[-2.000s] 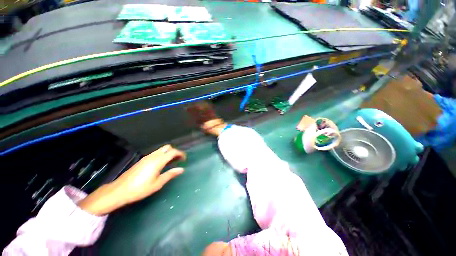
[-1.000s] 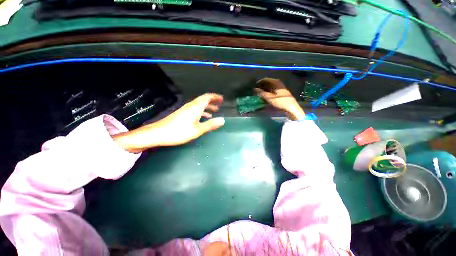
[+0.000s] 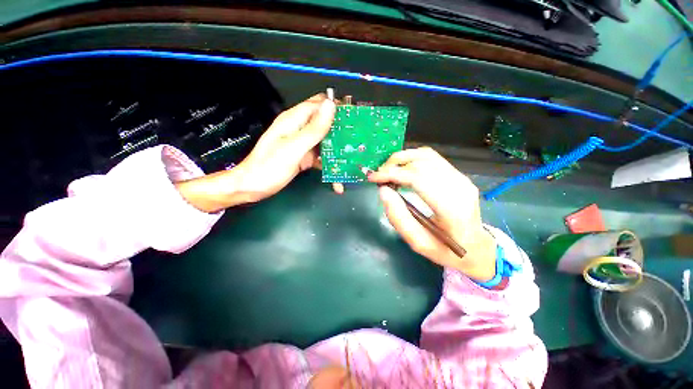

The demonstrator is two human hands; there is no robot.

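Note:
A green circuit board [image 3: 365, 140] with white specks is held up over the bench, with small parts along its top edge. My left hand [image 3: 285, 148] grips its left edge, thumb or fingers partly hidden behind it. My right hand [image 3: 433, 201] holds a thin dark brown pen-like tool [image 3: 429, 220]. The tool's tip is at the board's lower right, by my fingertips; whether it touches cannot be told. A blue wrist strap [image 3: 501, 267] is on my right wrist.
A black slotted tray [image 3: 76, 163] with boards stands left. Small green boards [image 3: 509, 137] and white paper [image 3: 652, 169] lie at the back right. A blue line [image 3: 251, 62] crosses the back. A green-and-white cylinder [image 3: 589, 251], pale ring [image 3: 612, 284], red block [image 3: 585, 219] and clear round container [image 3: 646, 319] are right.
My right hand has left the back ledge and moved nearer, now with the brown tool. My left hand now holds a green board. The view has shifted slightly.

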